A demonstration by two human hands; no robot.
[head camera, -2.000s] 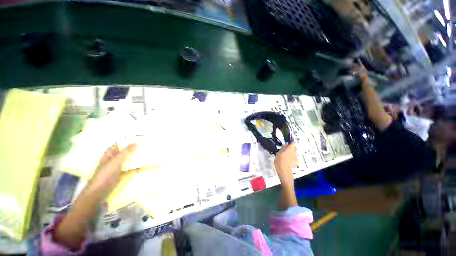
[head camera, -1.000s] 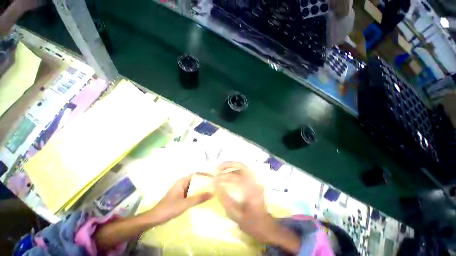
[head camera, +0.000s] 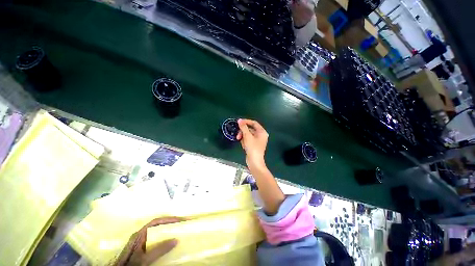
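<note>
Several black cylindrical units with ringed round tops stand on the green belt. My right hand (head camera: 253, 139) reaches over the belt, its fingertips at the top of one black cylindrical unit (head camera: 229, 130). Whether the fingers grip it or hold something small cannot be seen. My left hand (head camera: 151, 244) lies on the yellow sheets (head camera: 208, 228) on the bench, fingers spread, partly cut off by the bottom edge. Whether it pinches a sheet is unclear.
Another stack of yellow sheets (head camera: 47, 176) lies at the left. Black blister trays (head camera: 370, 98) stand beyond the belt (head camera: 114, 104). A black looped item (head camera: 336, 248) lies by my right sleeve. A person's hand (head camera: 461, 257) shows at the lower right edge.
My right hand has moved from the sheets near my left hand out to a unit on the belt. My left hand now rests lower on the sheets. The view has shifted.
</note>
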